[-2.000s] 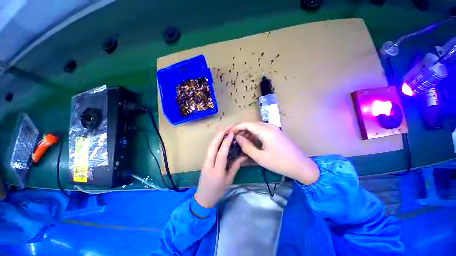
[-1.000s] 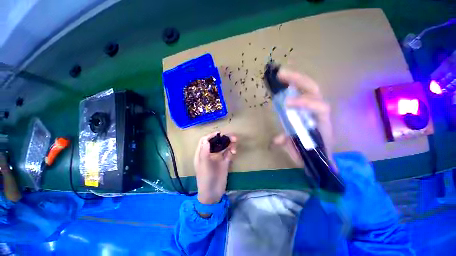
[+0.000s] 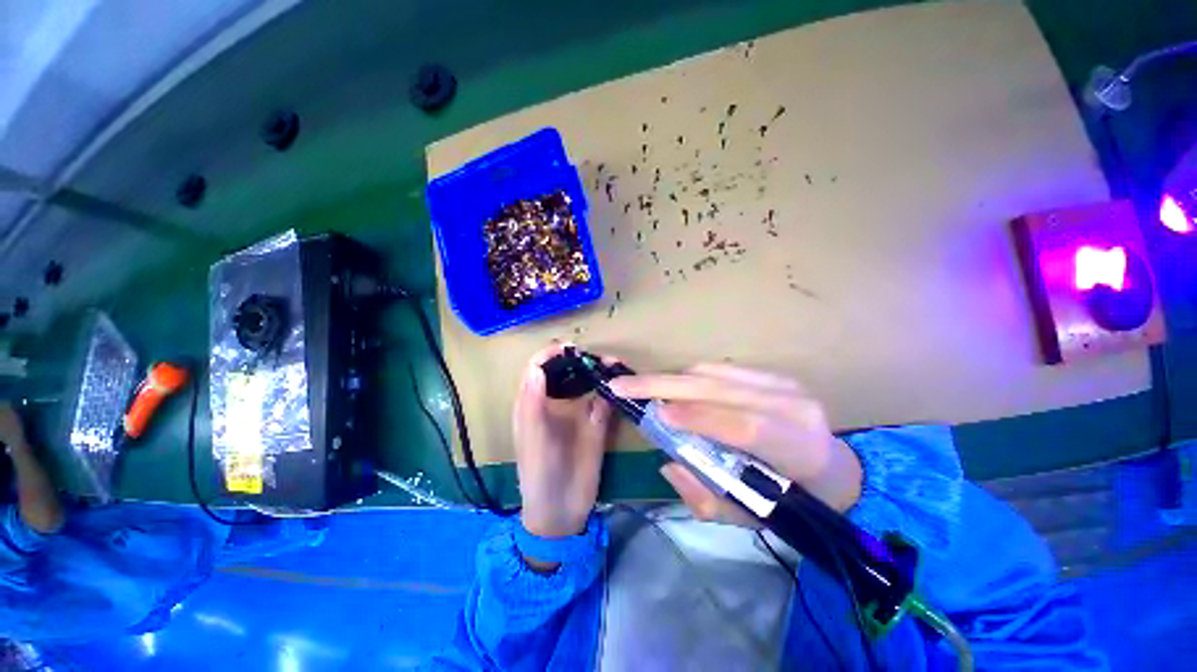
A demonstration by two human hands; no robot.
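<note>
My left hand [image 3: 557,453] holds a small round black unit [image 3: 566,376] upright between thumb and fingers, just below the blue bin. My right hand [image 3: 748,427] is shut on an electric screwdriver [image 3: 715,463], black with a white label, its cable at the rear. The screwdriver slants up to the left and its tip meets the black unit. Whether a screw is at the tip is too small to tell. A blue parts bin [image 3: 466,250] holds a heap of bronze and silver screws [image 3: 536,250]. More small screws lie scattered on the cardboard [image 3: 906,171].
A black box unit [image 3: 335,381] with film and a yellow label stands left, its cable beside the cardboard. A glowing pink fixture [image 3: 1066,315] sits right, near a lamp. Round black units [image 3: 433,88] line the green surface. An orange-handled tool [image 3: 155,398] and a person's arm are far left.
My right hand has left the black unit, picked the screwdriver off the cardboard and brought its tip to the unit. My left hand has kept hold of the unit. The view has shifted slightly.
</note>
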